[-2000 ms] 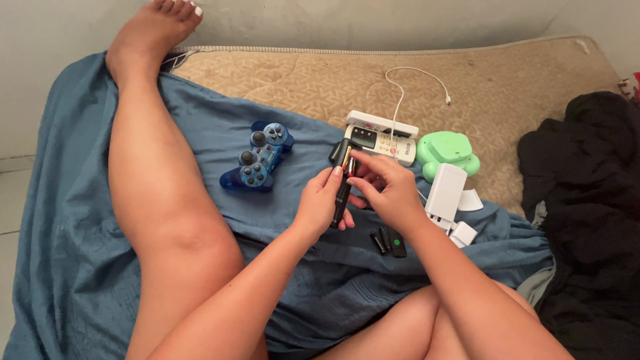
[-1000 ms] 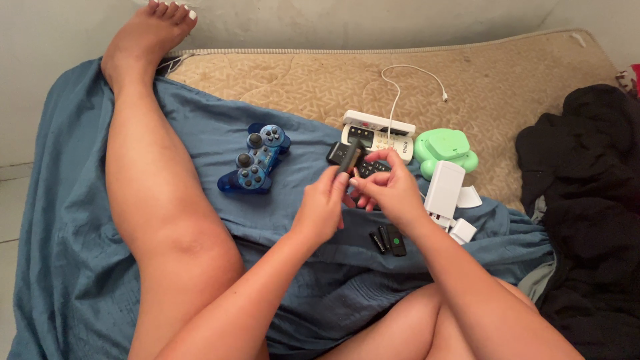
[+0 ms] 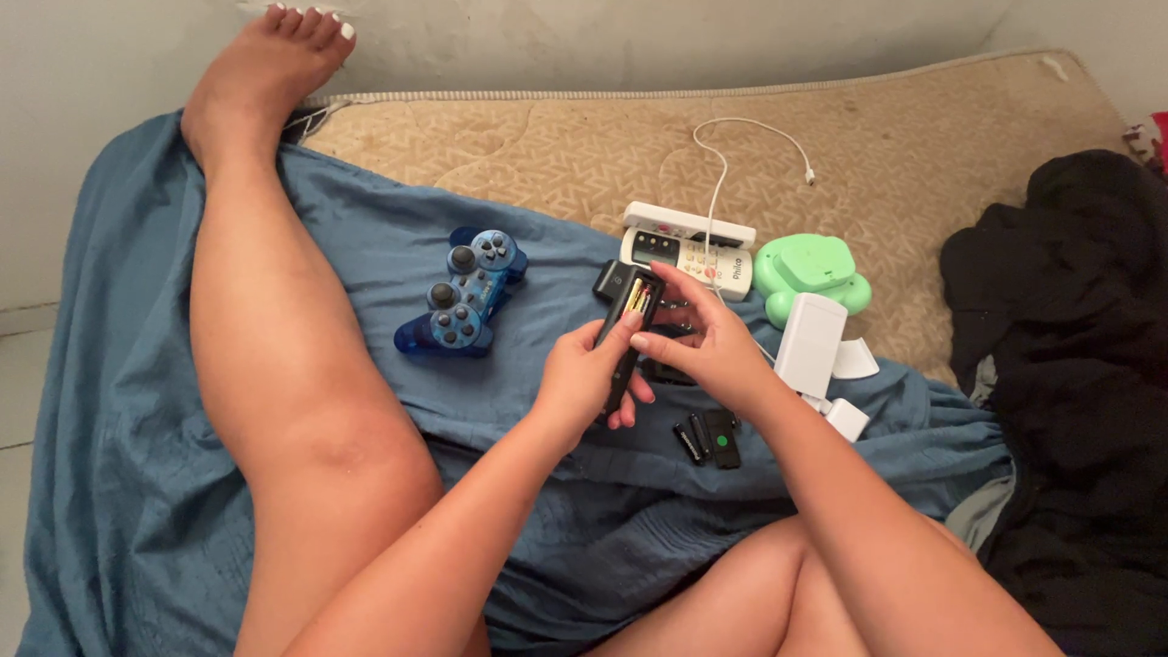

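My left hand [image 3: 589, 370] holds a black remote control [image 3: 622, 356] with its battery bay facing up and batteries [image 3: 638, 297] inside; the thumb rests at the bay's lower end. My right hand [image 3: 707, 338] is at the remote's right side, its index finger by the top end and its thumb near the bay. Whether it grips anything is not clear. Behind the hands lie another black device [image 3: 613, 279], partly hidden, and a white Philco remote control [image 3: 689, 260]. Below the hands are two black batteries [image 3: 692, 438] beside a small black cover [image 3: 722, 440] with a green dot.
A blue game controller [image 3: 464, 292] lies left on the blue cloth [image 3: 566, 511]. To the right are a green plastic object [image 3: 812, 274], a white device [image 3: 810, 345] and a white plug adapter [image 3: 847, 420]. A white cable [image 3: 725, 173] curls on the mattress [image 3: 547, 146]; dark fabric [image 3: 1068, 365] lies far right.
The black remote has tilted in my left hand, and its open bay with batteries now shows plainly. My right hand has shifted, its index finger now up by the remote's top end.
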